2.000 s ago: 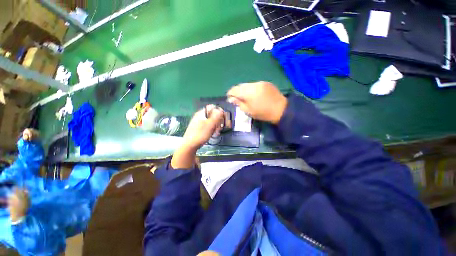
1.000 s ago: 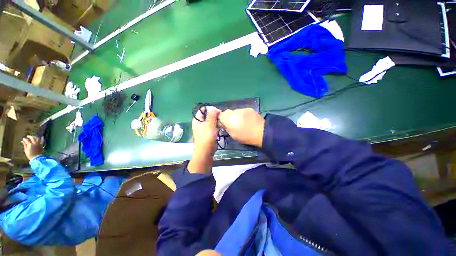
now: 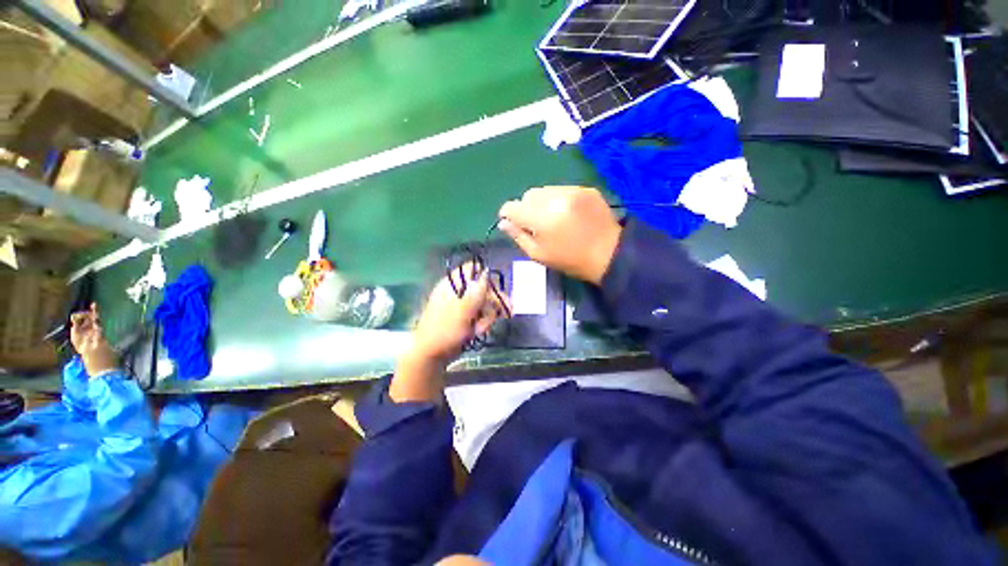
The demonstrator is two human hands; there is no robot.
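A solar panel lies back side up (image 3: 545,328) at the bench's front edge, with a white label (image 3: 528,287) on it. My left hand (image 3: 451,315) is closed on a coiled black output cable (image 3: 462,265) over the panel's left part. My right hand (image 3: 566,230) is up and to the right of it, fingertips pinched on a thin black strand that runs toward the coil. Whether the strand is the cable's end or a tie, I cannot tell.
A clear bottle (image 3: 365,306) and scissors (image 3: 317,238) lie left of the panel. A blue cloth (image 3: 663,138) and white tissue (image 3: 716,190) lie at right, before stacked panels (image 3: 862,94). A person in light blue (image 3: 100,442) is at left, beside a brown carton (image 3: 282,486).
My right hand has moved up and away from my left hand, which it was against a second ago. The coil shows more loops. White tissue now lies on the blue cloth.
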